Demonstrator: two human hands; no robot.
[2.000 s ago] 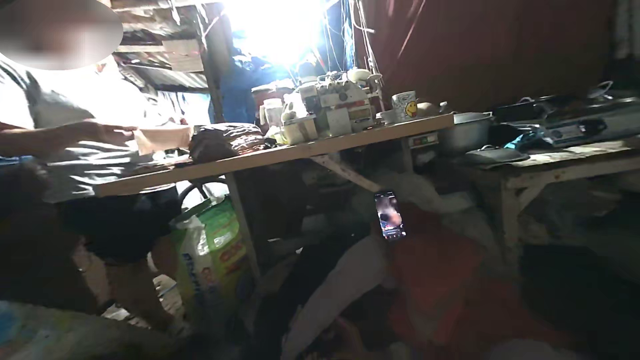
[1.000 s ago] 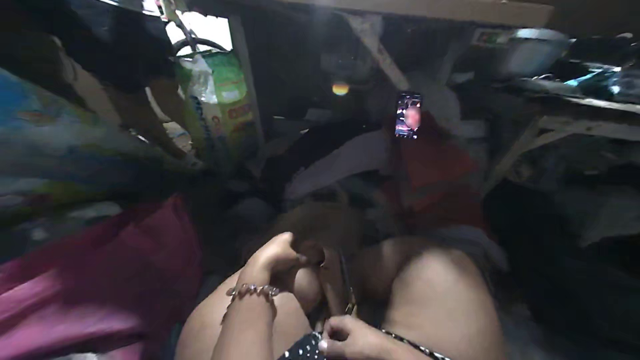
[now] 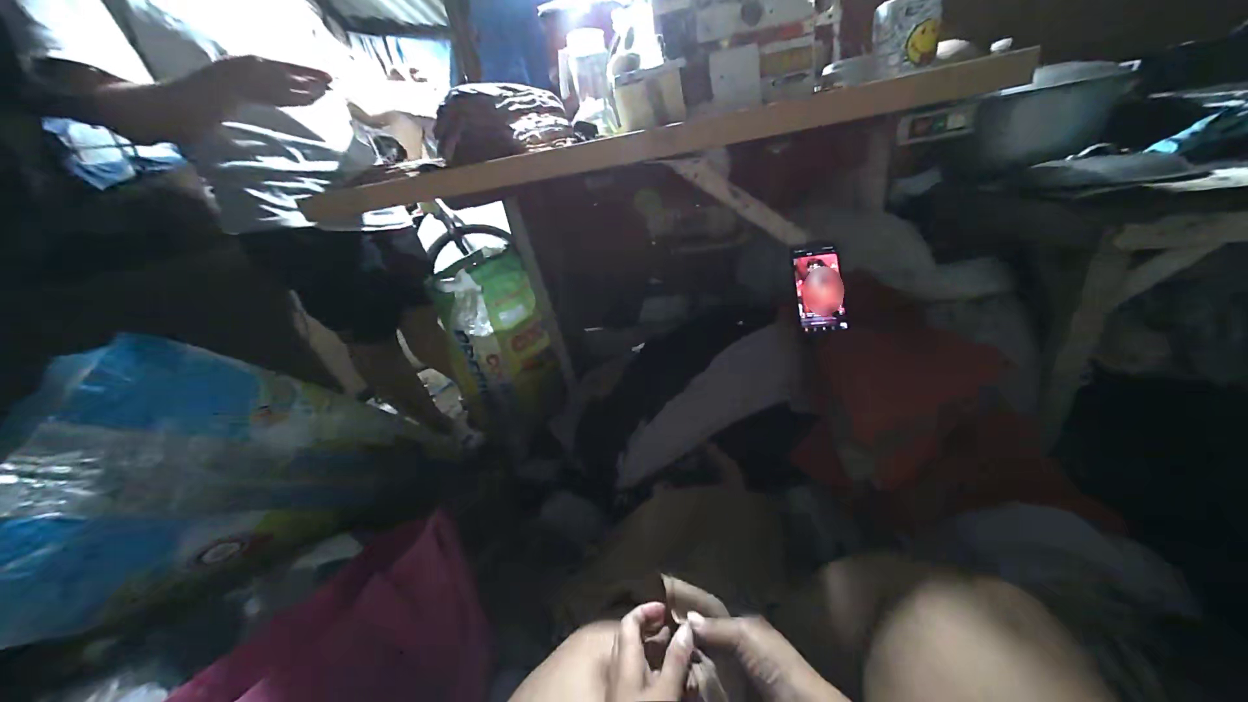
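Observation:
At the bottom centre, between the knees, my left hand (image 3: 645, 651) and my right hand (image 3: 749, 647) are close together, with fingertips meeting. Both pinch a thin brownish strip (image 3: 690, 593) that curves up between them; its material is unclear. Part of what the fingers hold is hidden below them. Ahead, a lit phone (image 3: 820, 289) leans upright among piled cloths, under a wooden shelf.
A wooden shelf (image 3: 663, 142) bearing jars and a mug (image 3: 907, 31) crosses ahead. A person (image 3: 283, 136) stands at the left. Near them is a green and yellow sack (image 3: 502, 331). Blue plastic packaging (image 3: 195, 458) and pink cloth (image 3: 380, 624) lie at left; a metal basin (image 3: 1053, 112) is at right.
The view has tilted down and then partly back up. A second ago my hands were further apart, one above the other; now their fingertips are together.

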